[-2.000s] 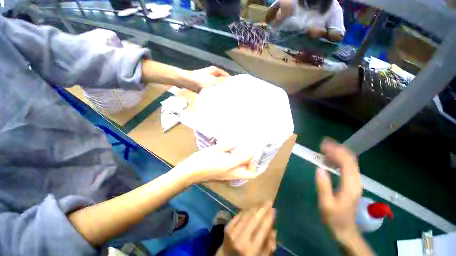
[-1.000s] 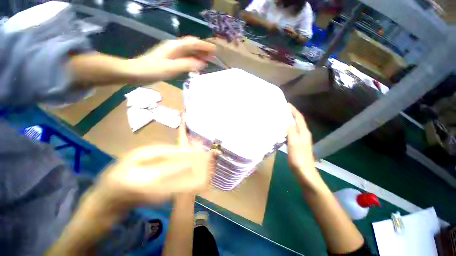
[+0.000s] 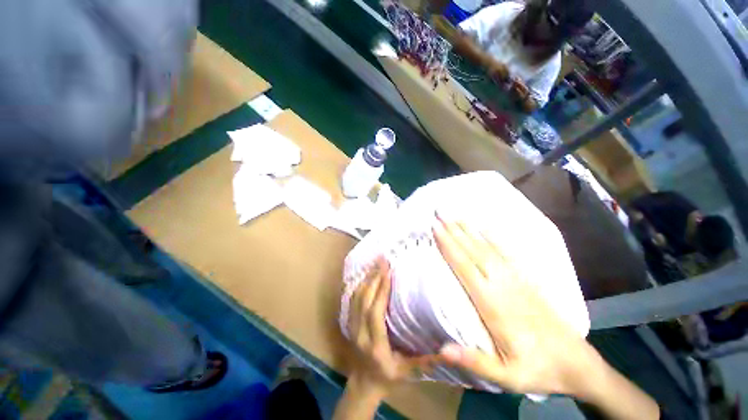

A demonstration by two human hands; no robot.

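A stack of white housings (image 3: 426,299) stands tilted over the right part of the cardboard sheet (image 3: 238,254), its layered ribs facing me. My left hand (image 3: 373,328) holds its left side with spread fingers. My right hand (image 3: 508,320) lies flat across its ribs and top face, thumb near the left hand. Crumpled white wipes (image 3: 261,193) lie on the cardboard left of the stack. A small white dispenser bottle (image 3: 361,172) with a round metallic top stands behind them. The stack's far side and base are partly hidden.
A coworker in grey (image 3: 74,98) stands close at the left. A second cardboard sheet (image 3: 205,90) lies at upper left. A grey metal post (image 3: 713,115) curves along the right. Across the line are a person in white (image 3: 508,49) and wire bundles (image 3: 418,41).
The coworker's hands have left the stack. My hands have come onto it, and it is now tilted and lower right in view. The dispenser bottle now shows. The view has shifted.
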